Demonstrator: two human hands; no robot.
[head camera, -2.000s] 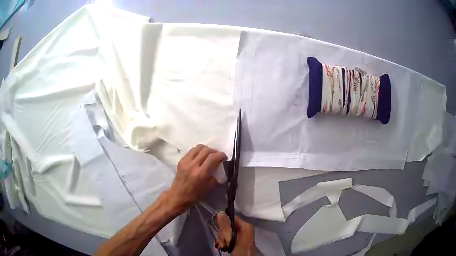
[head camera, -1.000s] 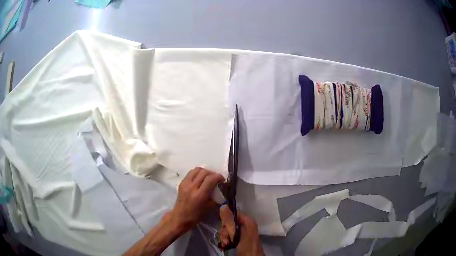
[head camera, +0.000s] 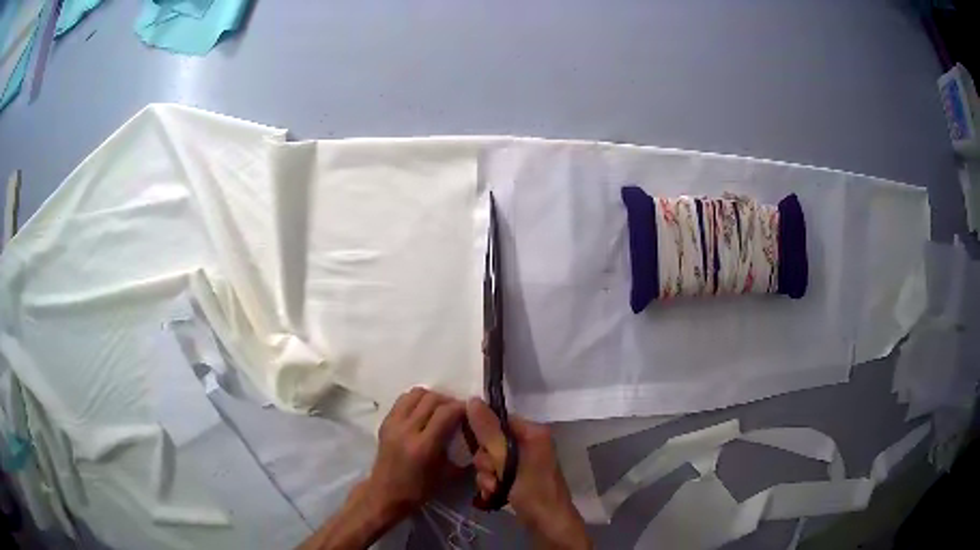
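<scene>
My right hand (head camera: 529, 478) is closed round the handles of the dark tailor's shears (head camera: 492, 322). The long blades point away from me along the left edge of a large white rectangular pattern piece (head camera: 570, 355). My left hand (head camera: 417, 446) is just left of the handles, fingers bent down on the cream fabric (head camera: 392, 269); whether it pinches the cloth is hidden. The fabric spreads left in folds and also lies beneath the pattern. A pattern weight (head camera: 715, 247) with purple-blue ends and printed wrapping rests on the pattern piece.
White pattern pieces (head camera: 231, 430) lie on the folded fabric at left. Cream offcuts (head camera: 795, 496) curl at the lower right. Small white sheets (head camera: 940, 344) lie at the right edge. Turquoise scraps (head camera: 193, 24) and a white container (head camera: 956, 107) are at the far side of the grey-blue table (head camera: 430, 70).
The view has shifted, showing more of the table's far side. The shears' blades look more closed together, still along the pattern's left edge. Both hands stay near the handles.
</scene>
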